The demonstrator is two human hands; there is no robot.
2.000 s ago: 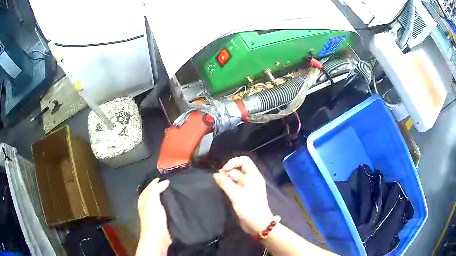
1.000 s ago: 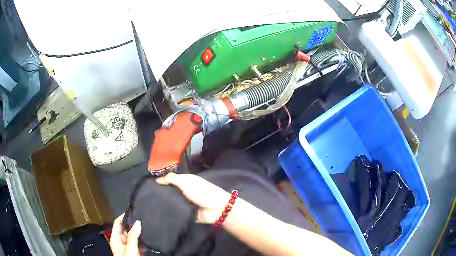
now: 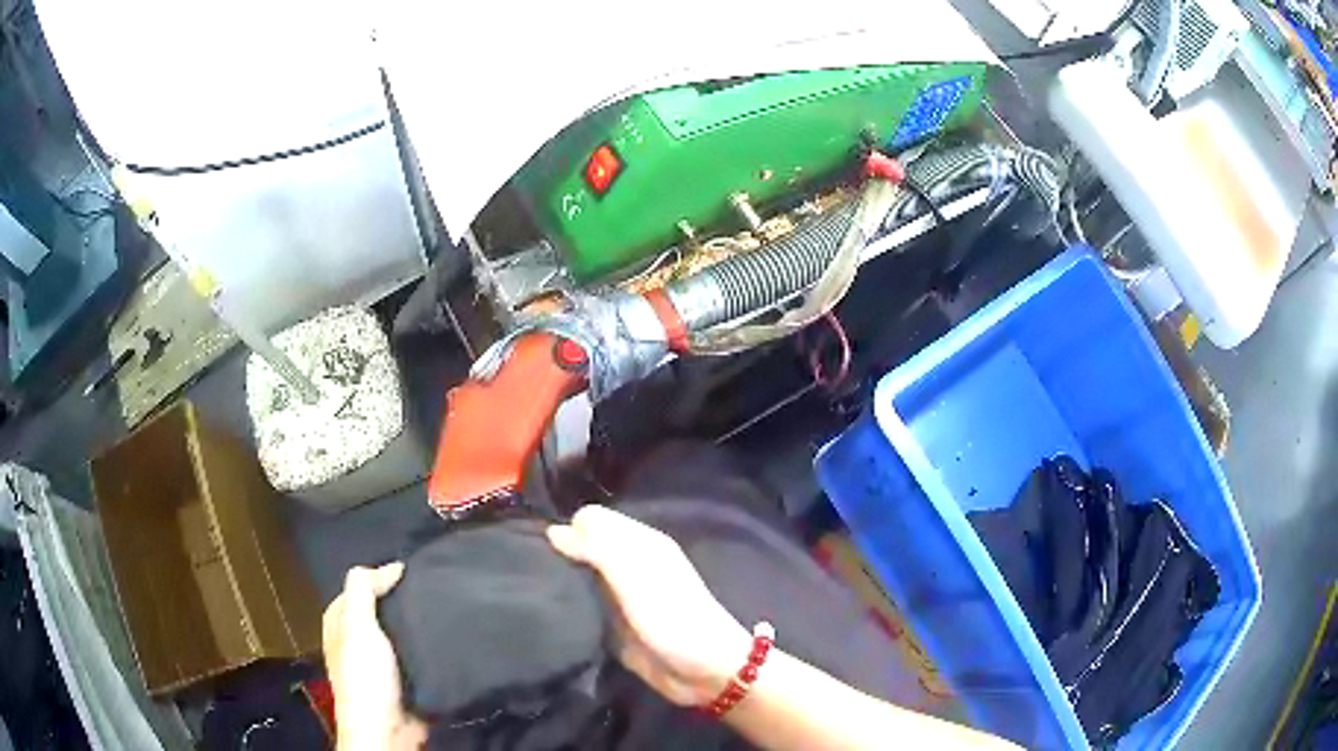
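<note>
A soft black pouch (image 3: 499, 619) is held between my two hands, just below the toothed front edge of the red-orange trimmer head (image 3: 490, 440). My left hand (image 3: 364, 660) grips its left side, thumb on top. My right hand (image 3: 646, 599), with a red bead bracelet at the wrist, grips its upper right edge. The fingers behind the pouch are hidden. I cannot tell whether the pouch touches the head. Dark cloth lies over the lap below and to the right.
A blue tote (image 3: 939, 484) with black pieces stands at the right. The green trimmer housing (image 3: 792, 154) and grey ribbed hose (image 3: 763, 282) are ahead. An open brown carton (image 3: 198, 565) and a pale speckled block (image 3: 326, 404) stand at the left.
Since one second ago, my right hand has moved right and slightly down from the head's front edge. My left hand has moved up the pouch's side. The pouch has turned and shifted right.
</note>
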